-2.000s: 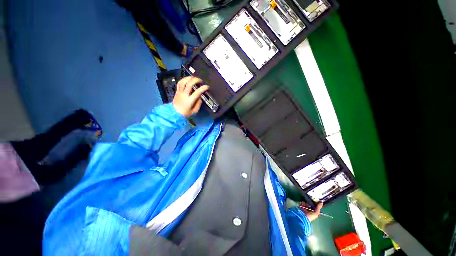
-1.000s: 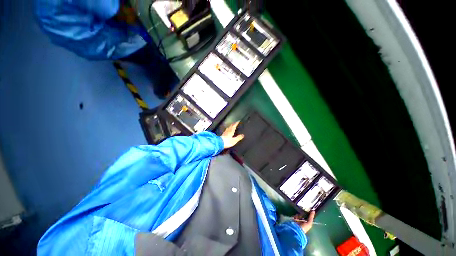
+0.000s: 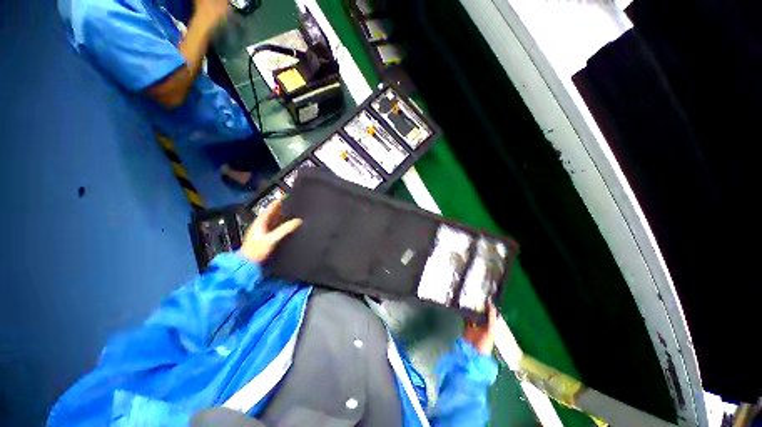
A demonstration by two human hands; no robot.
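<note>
A black component tray (image 3: 359, 229) is held up across the front of my body, with several empty pockets and two silvery-white phone units (image 3: 445, 265) in the pockets at its right end. My left hand (image 3: 269, 233) grips its left end. My right hand (image 3: 480, 329) grips its lower right corner, partly hidden by the tray. A second tray (image 3: 432, 133), filled with phone units (image 3: 376, 142), some with orange spots, lies behind on the bench and is partly covered by the held tray.
A small black box with a yellow top (image 3: 292, 81) and cables stands behind the filled tray. A person in a blue smock (image 3: 142, 50) is at the upper left. Another dark tray (image 3: 215, 236) is left of my left hand. A white shelf edge (image 3: 576, 183) curves down the right side.
My left hand has moved from the filled tray to the left end of the mostly empty tray. That tray is now lifted, turned and moved left, over part of the filled tray.
</note>
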